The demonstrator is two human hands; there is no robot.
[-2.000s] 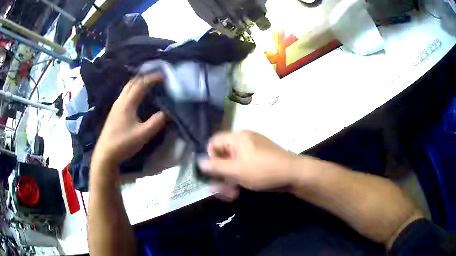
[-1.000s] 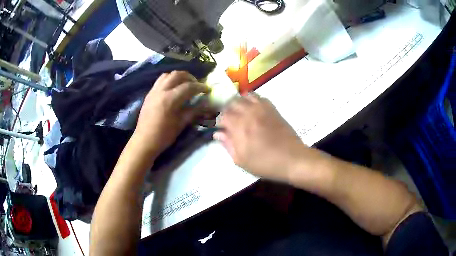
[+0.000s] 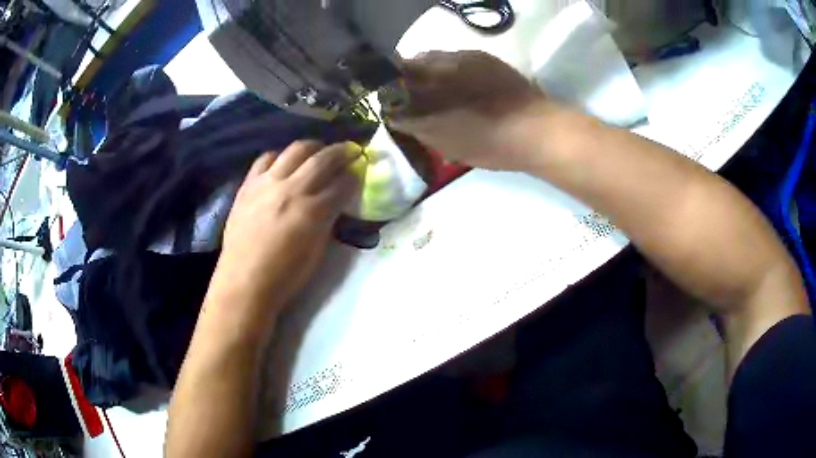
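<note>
The dark navy garment [image 3: 179, 170] is heaped left of the needle, with grey areas showing. A small white piece [image 3: 385, 183], lit yellow on its left, lies at the garment's edge beside the needle area. My left hand [image 3: 291, 201] holds the garment down, its fingertips at the white piece. My right hand [image 3: 461, 107] is right of the presser foot [image 3: 369, 109], up against the machine head; its fingertips are partly hidden and I cannot tell what they hold. The grey sewing machine head [image 3: 304, 45] stands over the work.
Black-handled scissors [image 3: 483, 12] lie behind my right hand. A pale sheet [image 3: 586, 67] lies right of them, with a small dark item [image 3: 675, 48] beyond. The white table [image 3: 429, 295] has a printed ruler along its curved front edge. A black-and-red object [image 3: 22, 398] is at lower left.
My right hand has moved up and away to the machine head. My left hand has stayed left of the needle since one second ago. The white piece now shows clearly between them.
</note>
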